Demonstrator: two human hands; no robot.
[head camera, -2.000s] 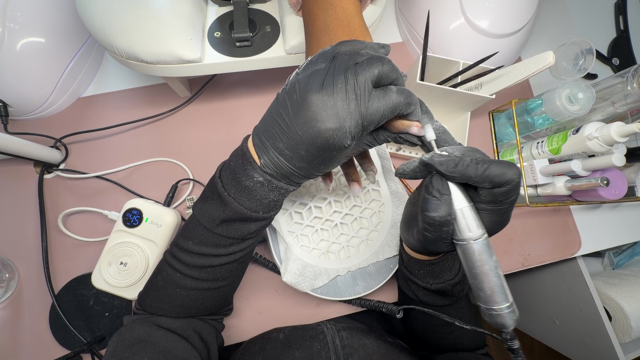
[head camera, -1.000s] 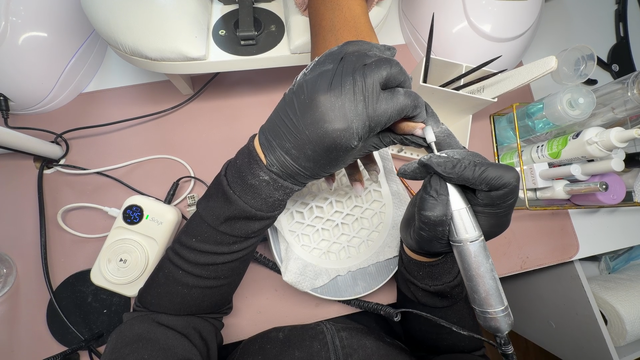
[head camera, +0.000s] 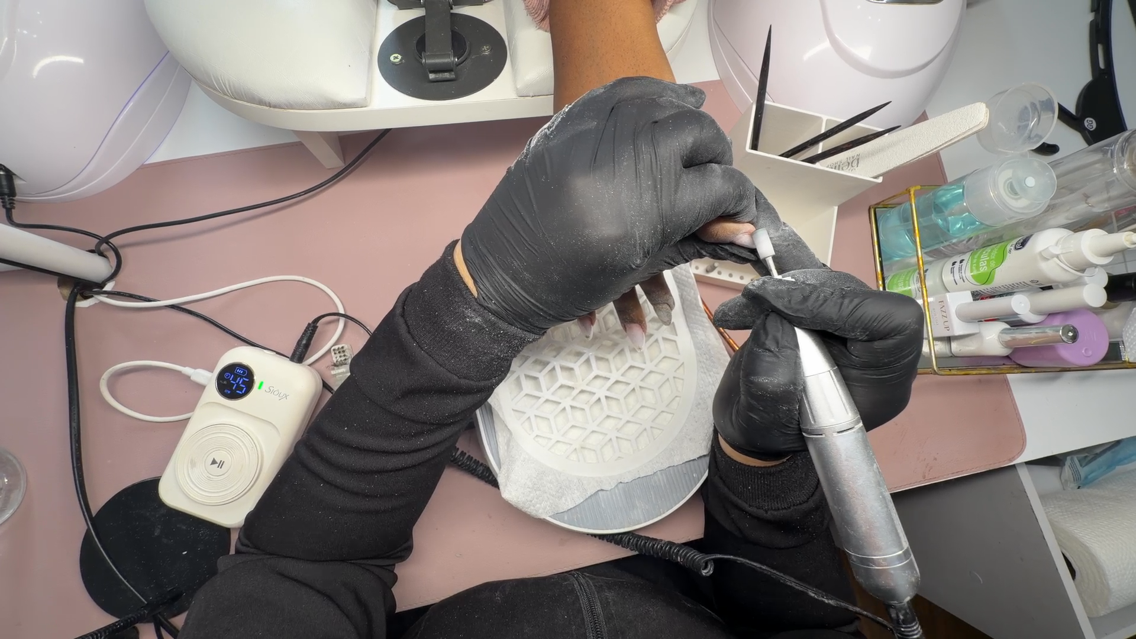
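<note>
In a black glove, my left hand (head camera: 612, 200) is closed around another person's hand (head camera: 635, 315), whose fingertips show below it over the dust collector. One finger of that person, held out at the right, has its nail beside the pale bit (head camera: 764, 244) of a nail drill. My right hand (head camera: 816, 355), gloved too, grips the silver drill handpiece (head camera: 848, 461). White dust lies on both gloves. Beneath the hands sits a round nail dust collector (head camera: 595, 399) with a patterned grille and white tissue around it.
The cream drill control unit (head camera: 240, 435) lies at left among cables. A white holder (head camera: 790, 195) with files and a gold-edged box (head camera: 923, 275) of bottles stand at right. Nail lamps (head camera: 834, 53) and a white armrest (head camera: 293, 53) line the far edge. A coiled cord (head camera: 657, 548) crosses near my lap.
</note>
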